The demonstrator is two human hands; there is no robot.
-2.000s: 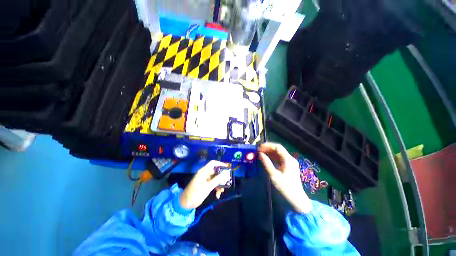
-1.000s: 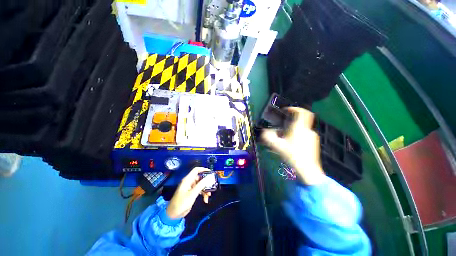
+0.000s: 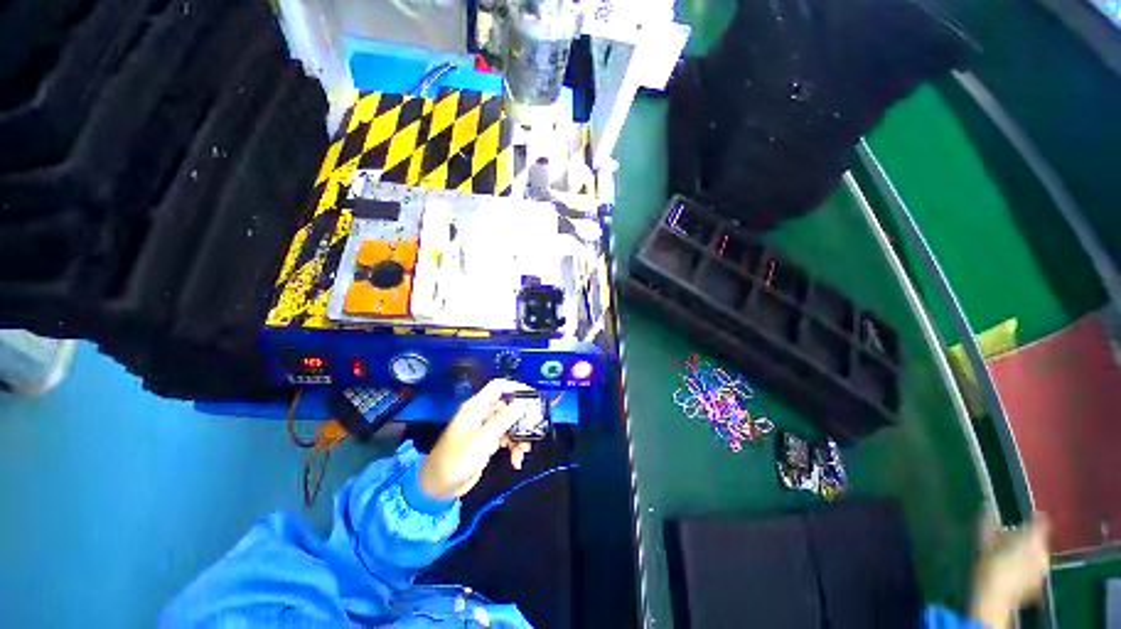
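My left hand point(image 3: 473, 440) holds a small square dark-edged unit point(image 3: 530, 417) with a pale face, just in front of the press panel. My right hand point(image 3: 1010, 568) is at the far lower right by the rail, blurred; whether it holds anything cannot be seen. The black fixture nest point(image 3: 540, 305) sits at the right front of the silver-white plate point(image 3: 483, 264), with no unit visible in it. The orange fixture block point(image 3: 381, 278) is on the plate's left.
Black blister tray point(image 3: 768, 322) lies right of the press. A coloured wire heap point(image 3: 725, 408), a cluster of small units point(image 3: 810, 464) and a black mat point(image 3: 787, 570) are on the green bench. Stacked black trays point(image 3: 135, 197) rise at left; the press cylinder point(image 3: 537, 55) stands behind the plate.
My right hand has moved from over the blister tray to the far lower right, uncovering the tray and wire heap. My left hand still holds the unit. The view has shifted slightly.
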